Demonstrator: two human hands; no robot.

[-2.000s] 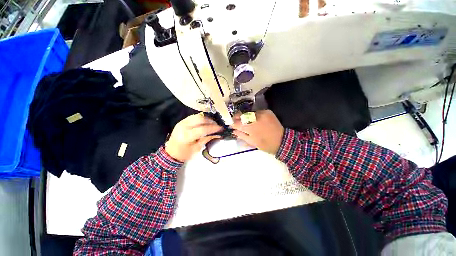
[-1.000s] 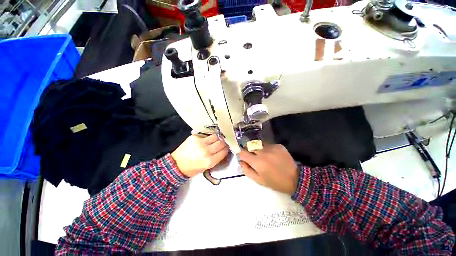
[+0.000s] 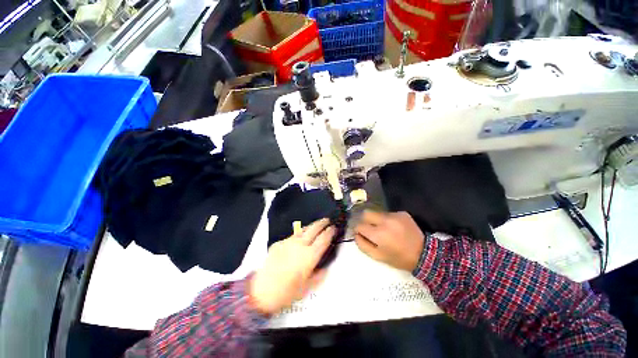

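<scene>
A black fabric panel (image 3: 299,207) with a small pale sticker lies on the white table just left of the needle area. My left hand (image 3: 294,262), blurred, presses on its front edge with spread fingers. My right hand (image 3: 389,239) is at the right of the needle, fingers bent at the fabric's edge; whether it grips cloth is not clear. The sewing machine head (image 3: 308,150) stands over the panel's right end. The presser foot and needle are too small and dark to make out. A heap of black labelled panels (image 3: 168,203) lies to the left.
A blue crate (image 3: 59,150) stands left of the table. Plain dark panels (image 3: 257,143) lie behind, left of the head. Black pieces (image 3: 448,192) lie under the machine arm (image 3: 448,105). A slim black tool (image 3: 579,220) is at the right. Cartons (image 3: 276,42) stand behind.
The view has tilted up and shows more background. A stickered panel now lies apart from the heap, left of the needle. My left hand has moved towards me and lies flatter.
</scene>
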